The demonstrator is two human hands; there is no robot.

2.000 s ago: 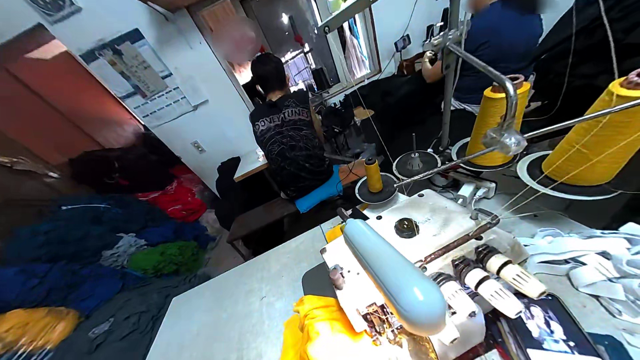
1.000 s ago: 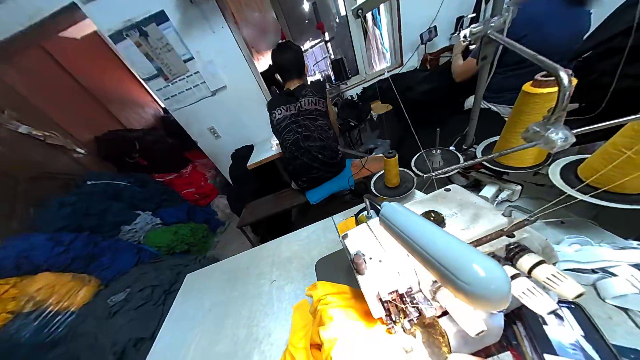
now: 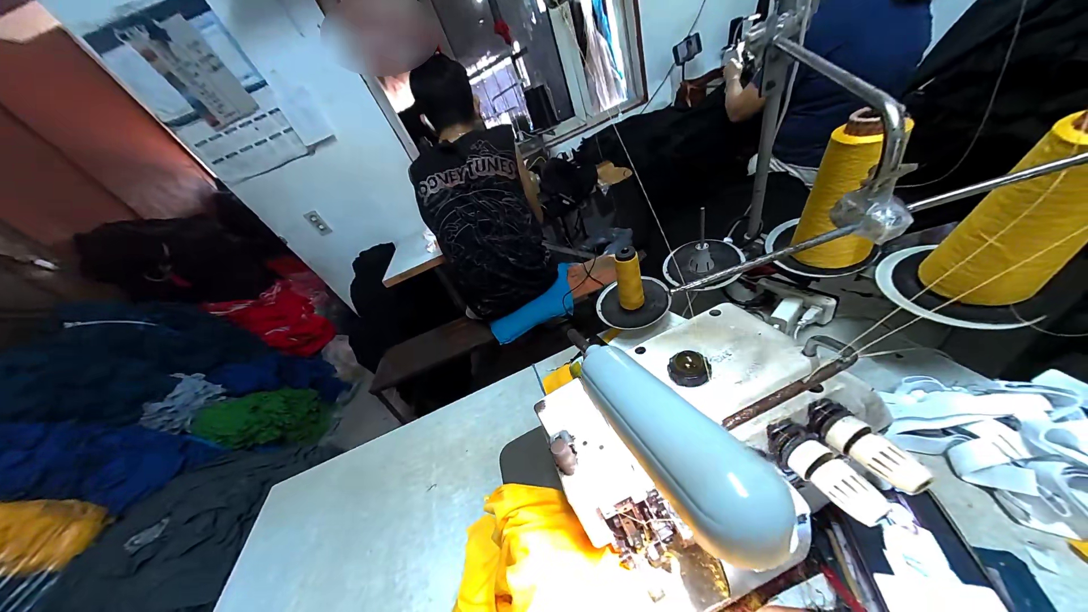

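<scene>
An industrial sewing machine [image 3: 629,442] with a rounded light blue cover [image 3: 680,450] stands on a pale worktable. Yellow fabric [image 3: 518,544] lies bunched at its left side and reaches toward the needle area, where bright light washes out detail. Yellow thread cones [image 3: 837,195] stand on the thread rack behind and to the right, with a small yellow spool [image 3: 629,279] nearer the middle. White tension knobs [image 3: 837,480] sit at the machine's right front. Neither of my hands can be made out; a small skin-coloured patch at the bottom edge is too slight to assign.
The worktable [image 3: 365,510] extends left, with heaps of coloured cloth [image 3: 259,416] beyond its edge. White elastic bands [image 3: 1003,433] lie at the right. A seated person [image 3: 484,212] faces away on a bench [image 3: 429,353]; another person [image 3: 858,85] is at the back right. A metal rack bar crosses above the machine.
</scene>
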